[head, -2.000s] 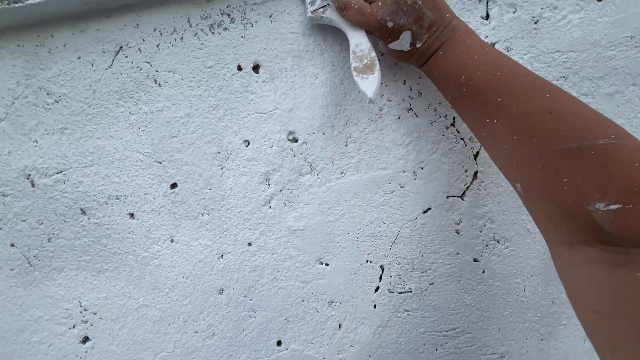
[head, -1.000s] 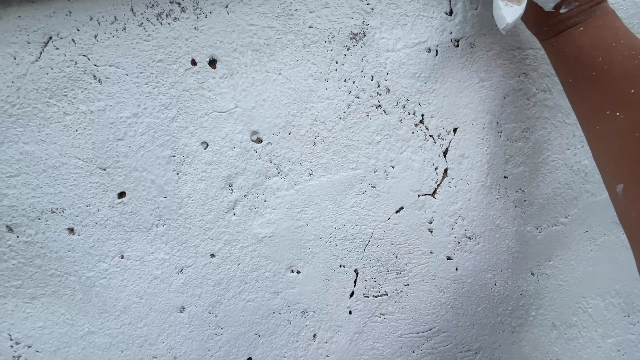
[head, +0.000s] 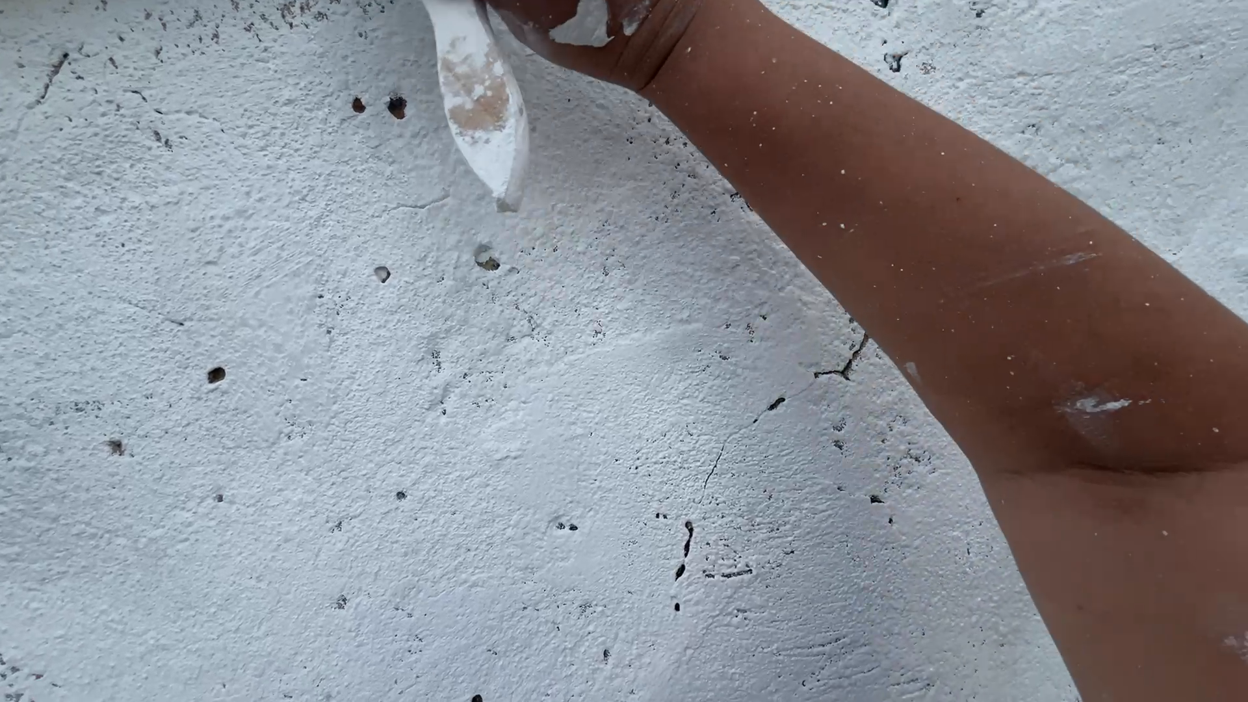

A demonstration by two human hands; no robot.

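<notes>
At the top edge of the head view, my right hand [head: 595,34] is partly cut off, its wrist spotted with white paint. It grips a paintbrush, of which only the white-smeared handle [head: 483,102] shows, hanging downward with bare wood near its end. The bristles are out of view above. Behind it is a rough wall [head: 546,419] coated in white, with small holes and cracks. My forearm crosses the right side, flecked with paint. My left hand is not in view.
A branching crack [head: 848,366] runs beside the forearm, and a dark vertical crack [head: 685,551] lies lower down. Two small holes [head: 395,106] sit left of the brush handle. The wall fills the view behind the arm.
My right hand with the brush was at the top right corner one second ago and has moved back left along the wall. Two seconds ago it was also near the top middle.
</notes>
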